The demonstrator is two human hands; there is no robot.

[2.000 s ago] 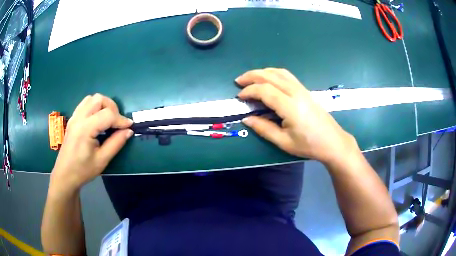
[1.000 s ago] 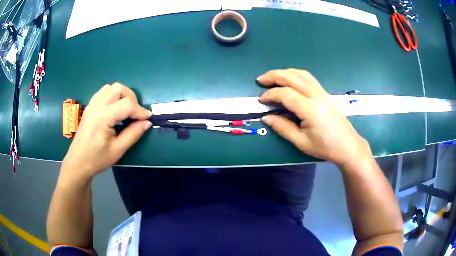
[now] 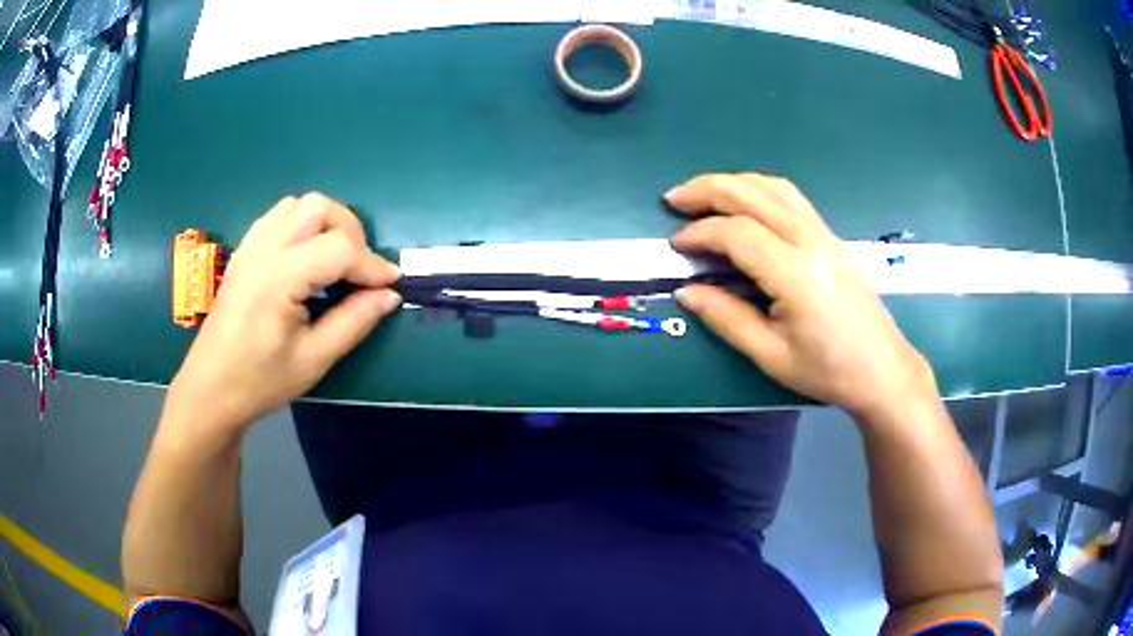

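My left hand [image 3: 292,292] pinches the black wire harness [image 3: 534,283] between thumb and fingertips, just right of the orange connector housing [image 3: 195,278]. My right hand [image 3: 777,273] holds the harness farther right, thumb below and fingers above. The harness runs straight between them along the near edge of the steel rule [image 3: 547,260]. Two shorter branches with red sleeves lie below it; one ends in a blue sleeve and a ring terminal [image 3: 675,327]. A dark square piece [image 3: 478,324] lies under the branches. The wires inside both grips are hidden.
A tape roll [image 3: 598,63] lies beyond the rule, near the white drawing sheet [image 3: 410,27]. Orange-red handled scissors [image 3: 1023,93] lie at the upper right beside other wires. Black harnesses [image 3: 54,236] and clear plastic bags [image 3: 77,93] are at the left. The green mat's front edge is close below the hands.
The whole view has shifted, so the bench things appear farther right. Both hands keep their grip on the harness, with little visible change against the rule.
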